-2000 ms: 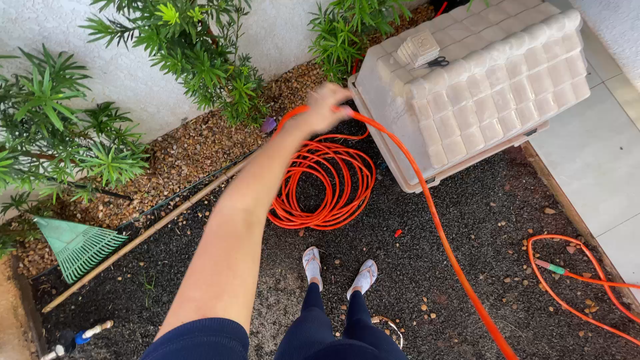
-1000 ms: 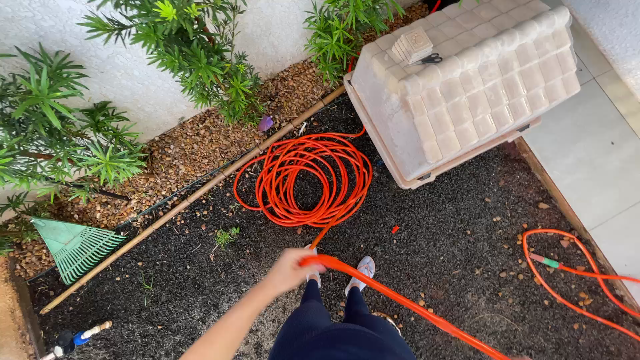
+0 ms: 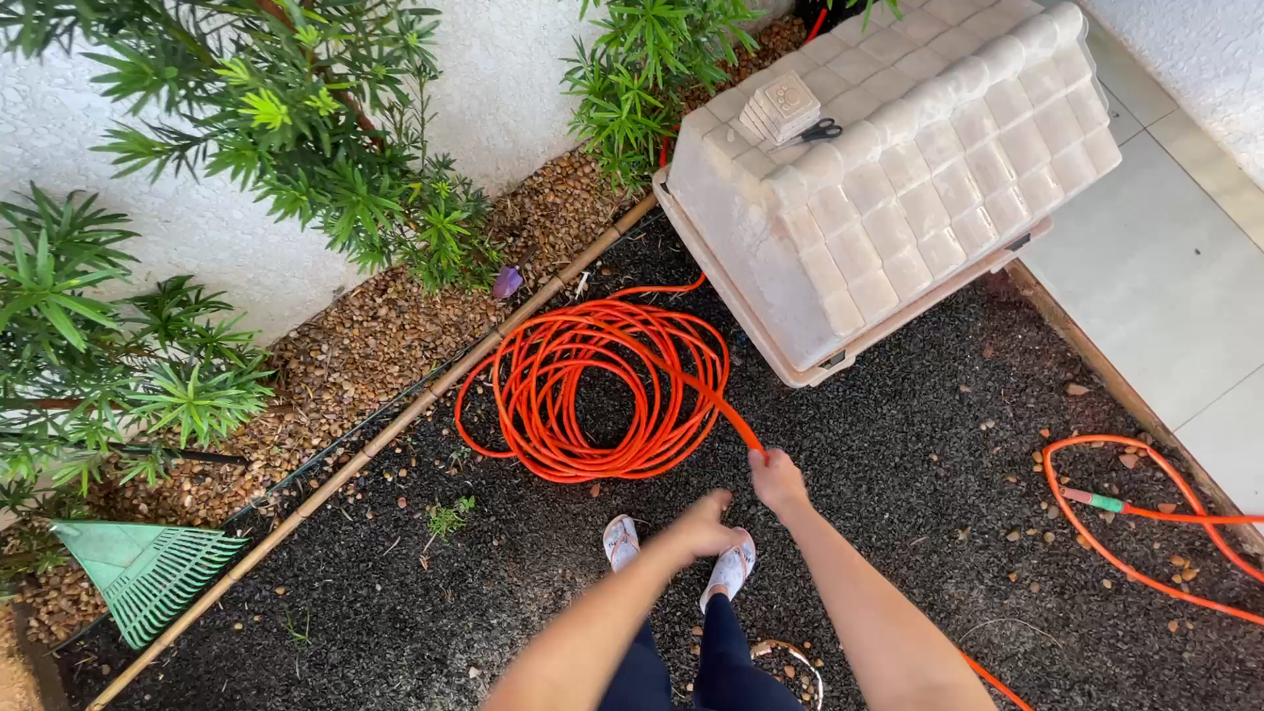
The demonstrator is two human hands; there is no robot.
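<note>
My right hand [image 3: 779, 481] is closed around an orange garden hose [image 3: 736, 419], whose length runs up and left onto a round coil [image 3: 509, 415] lying on the dark ground. Just left of it, my left hand [image 3: 703, 525] hovers above my feet, blurred, fingers apart, with nothing seen in it. At the right, a loop of orange hose [image 3: 1076, 444] lies on the ground near a hose connector [image 3: 1093, 501], green and pinkish. Another stretch of hose [image 3: 997, 683] emerges beside my right forearm at the bottom edge.
A plastic pet house roof [image 3: 869, 197] carries stacked tiles [image 3: 785, 104] and scissors [image 3: 822, 130]. A green leaf rake [image 3: 148, 573] with a long wooden handle [image 3: 395, 434] lies along the pebble bed [image 3: 395, 326] and shrubs [image 3: 385, 197]. A wooden edging [image 3: 1106, 365] borders the paving [image 3: 1165, 286].
My right hand has come into view, gripping the hose. The left hand, which held the hose a second ago, is now off it. The hose now crosses the coil's right side.
</note>
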